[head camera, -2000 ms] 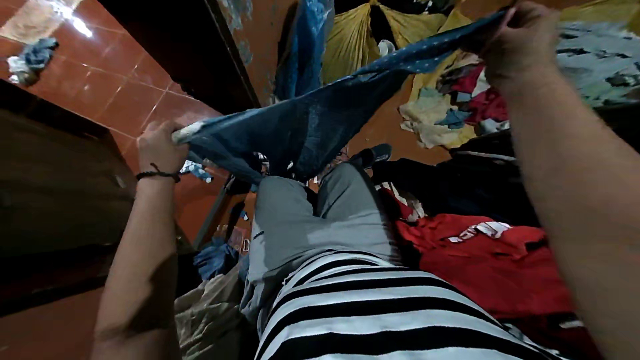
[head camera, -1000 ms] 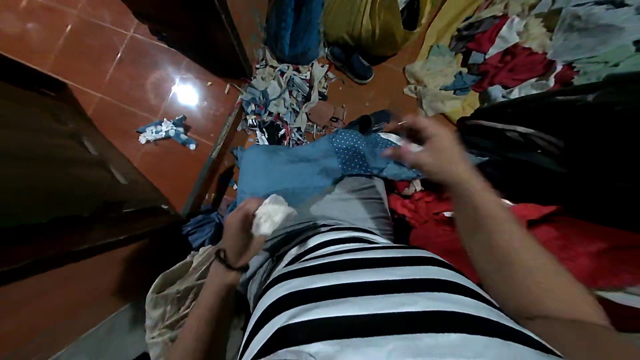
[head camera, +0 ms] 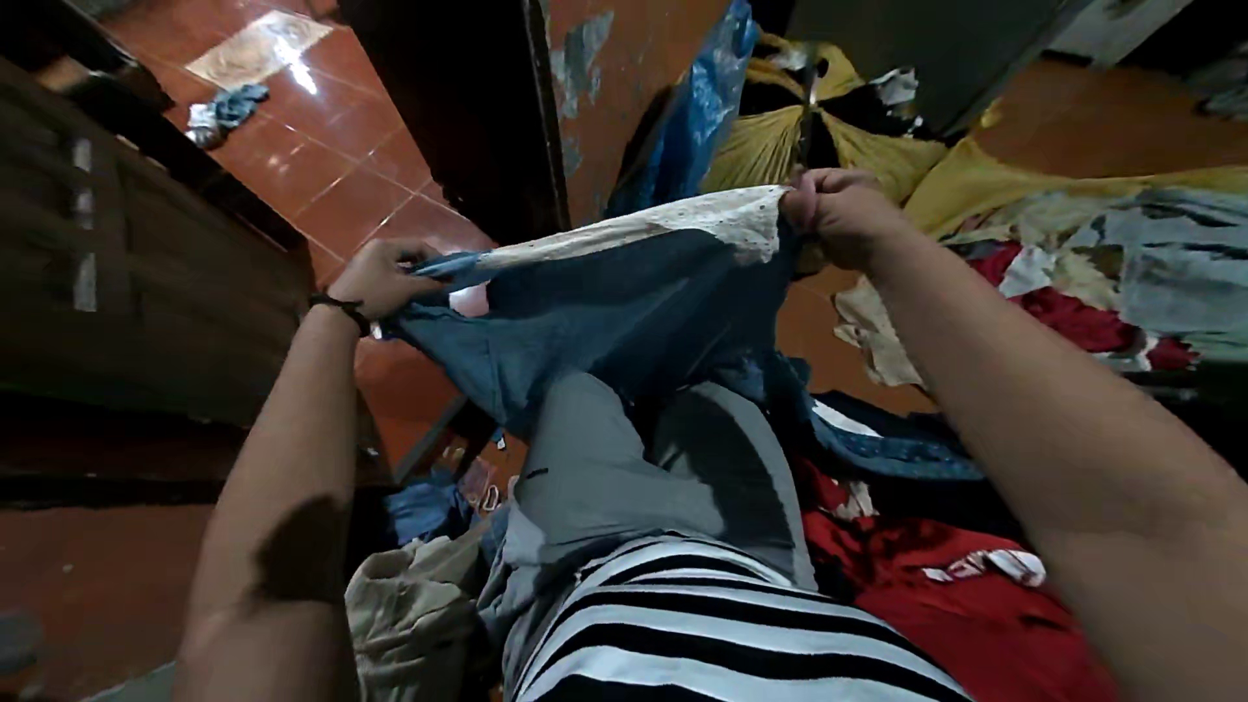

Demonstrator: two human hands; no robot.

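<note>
A blue cloth garment is stretched between both hands above my knees, its lower part hanging over my grey trousers. My left hand grips its blue edge at the left. At the upper right, my right hand pinches the end of a white eyelet-like fabric strip that runs along the top edge. A dotted blue part of cloth trails to the right of my knee. Part of the garment's underside is hidden.
Red cloth lies to my right and beige cloth to my left. Yellow sacks and a blue plastic bag stand ahead. Mixed fabric scraps are heaped at the right. A dark wooden piece of furniture stands left.
One second ago the blue garment lay over my lap; now it is lifted and pulled taut. Both hands have moved forward and apart. The view has shifted.
</note>
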